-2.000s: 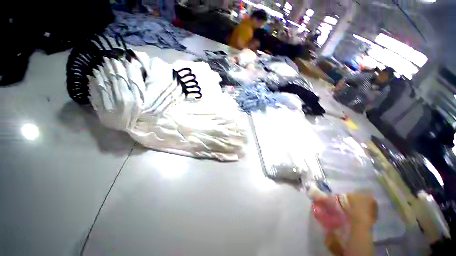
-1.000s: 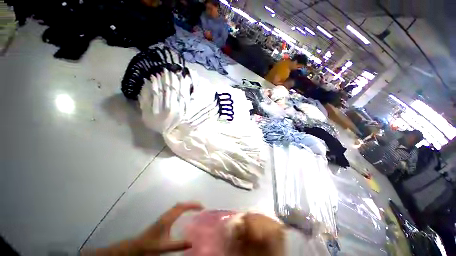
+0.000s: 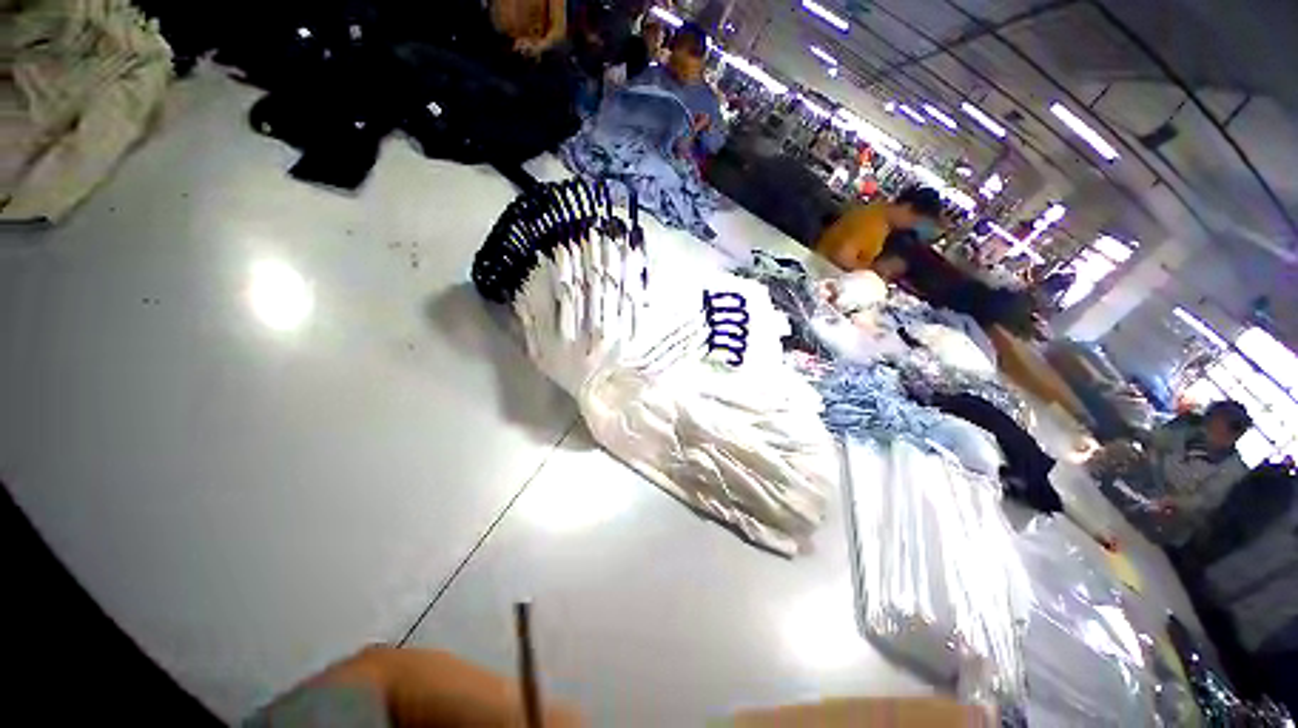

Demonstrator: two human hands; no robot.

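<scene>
My left hand (image 3: pixel 427 690) is at the bottom edge, cut off by it and blurred. A slim dark upright piece (image 3: pixel 527 661) stands beside it; I cannot tell what it is or which hand has it. Part of my right hand or forearm (image 3: pixel 854 714) shows as a blurred strip at the bottom edge. The fingers of both hands and anything in them are hidden below the picture. The white hung shirt stack (image 3: pixel 712 441) lies further forward, with a fanned row of black hangers (image 3: pixel 548 228) and a second small row of hooks (image 3: pixel 726 327).
The glossy pale table (image 3: pixel 285 469) has a dark seam. White garments (image 3: pixel 925 555) and clear polybags (image 3: pixel 1089 612) lie right, blue garments (image 3: pixel 868 405) beyond. Black garments (image 3: pixel 413 100) and beige garments (image 3: pixel 71 100) lie at the far left. People (image 3: pixel 868 235) are across the table.
The pink bottle, held between both hands a second ago, has gone out of view. My hands are lower in the picture. The view has swung left, and the dark upright piece has appeared.
</scene>
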